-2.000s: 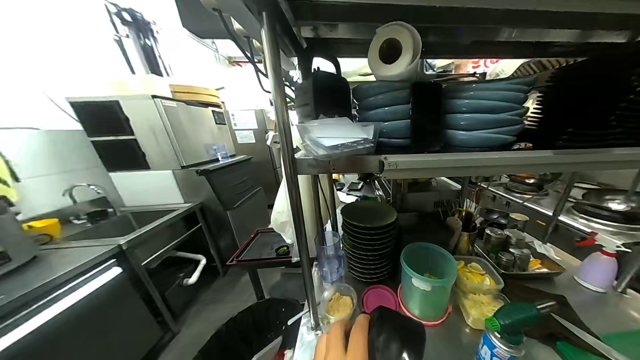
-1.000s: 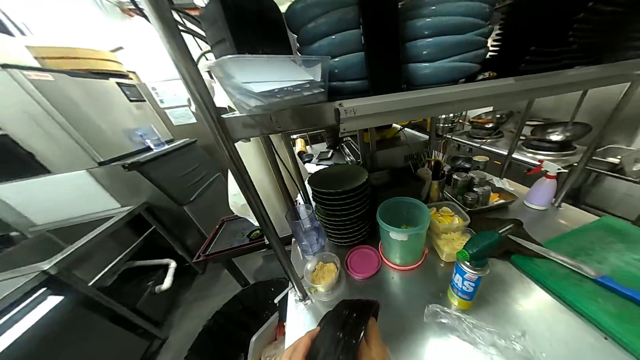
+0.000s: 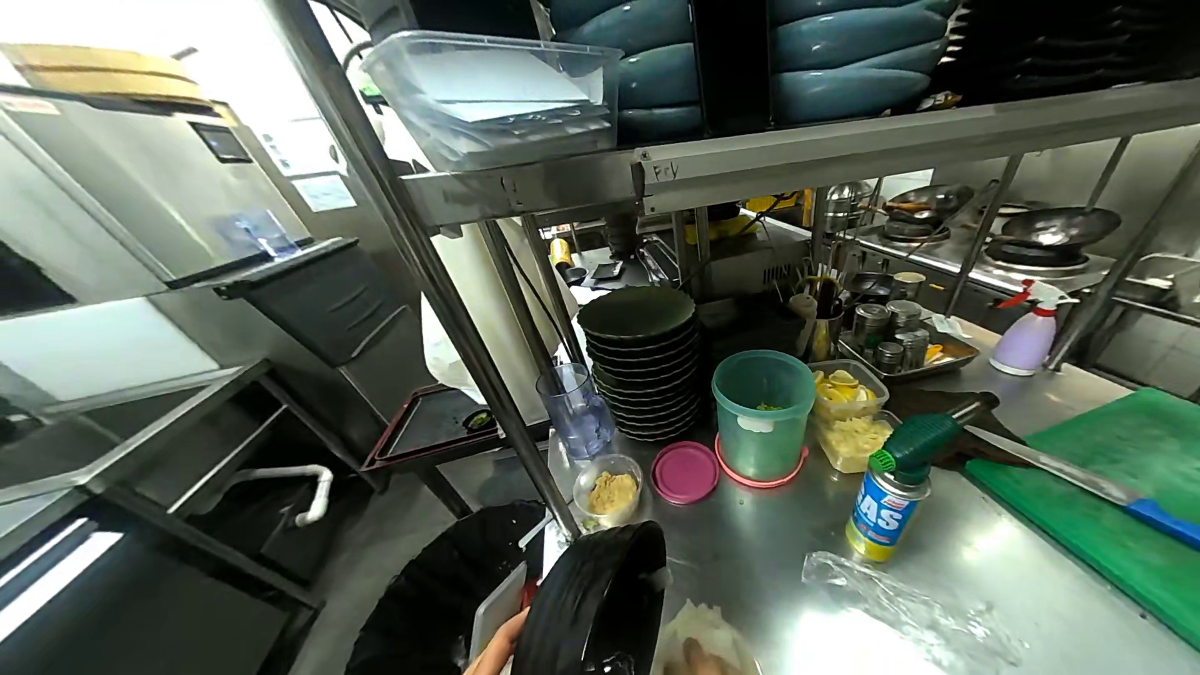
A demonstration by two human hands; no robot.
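At the bottom of the head view my left hand (image 3: 499, 647) grips a black bowl (image 3: 591, 600) tilted on its side, its opening facing right. Beside the bowl, my right hand (image 3: 698, 659) shows only in part, behind or in a crumpled whitish paper or cloth (image 3: 705, 626); its grip is unclear. Just beyond the bowl stands a small clear tub of tan paste (image 3: 611, 492). A pink round lid (image 3: 685, 472) lies to its right, near a green plastic tub (image 3: 764, 412).
A metal shelf post (image 3: 450, 291) rises close by on the left. Behind are stacked dark plates (image 3: 637, 314). To the right are a gas canister with a torch head (image 3: 886, 511), clear plastic film (image 3: 919, 609), a knife (image 3: 1059, 464) and a green cutting board (image 3: 1116, 450). A black-lined bin (image 3: 422, 581) stands below left.
The black bowl, more upright between both hands a second ago, now tilts on its side in my left hand. My right hand has come away to the right, by the whitish paper or cloth.
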